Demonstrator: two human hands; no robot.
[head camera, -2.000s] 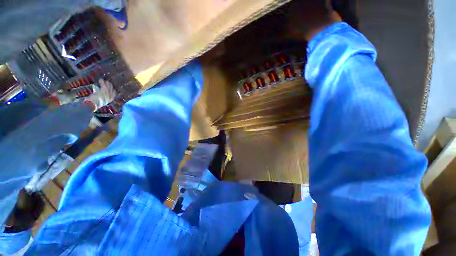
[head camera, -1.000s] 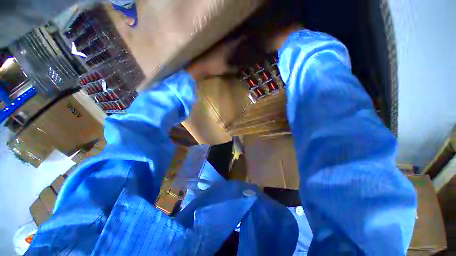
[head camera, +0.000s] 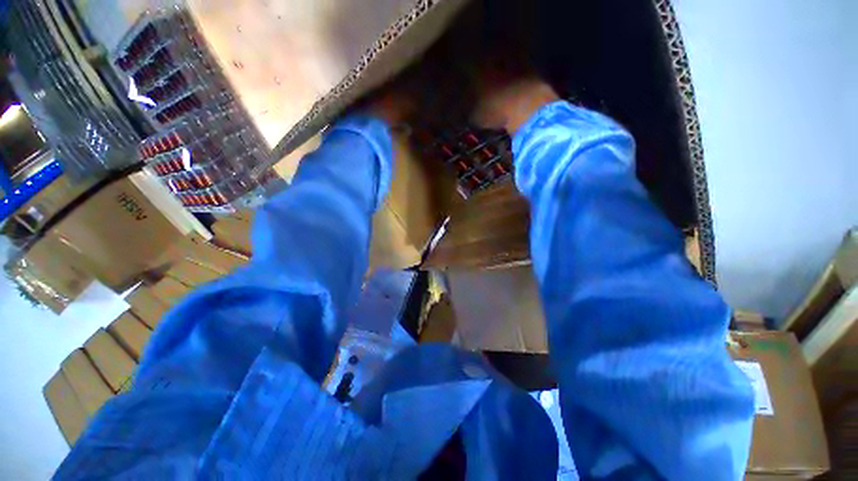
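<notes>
An open carton (head camera: 684, 141) stands in front of me, dark inside. In it a tray of red-brown copper coils (head camera: 480, 162) lies between my forearms, its near corner showing. My right hand (head camera: 513, 101) reaches into the carton at the tray's right side; its fingers are lost in shadow. My left hand (head camera: 393, 105) is inside at the left, dark and mostly hidden. I cannot tell if either hand grips the tray. Brown cardboard (head camera: 484, 230) shows below the tray.
A stack of filled coil trays (head camera: 179, 122) is on the pale wooden board (head camera: 273, 56) at upper left. Closed cartons (head camera: 113, 230) and a row of brown boxes (head camera: 113, 352) are at left. A carton with a white label (head camera: 776, 404) is at lower right.
The other person's hand at the tray stack has gone from view. My right hand has moved left inside the carton, and the coil tray looks more tilted and shows less.
</notes>
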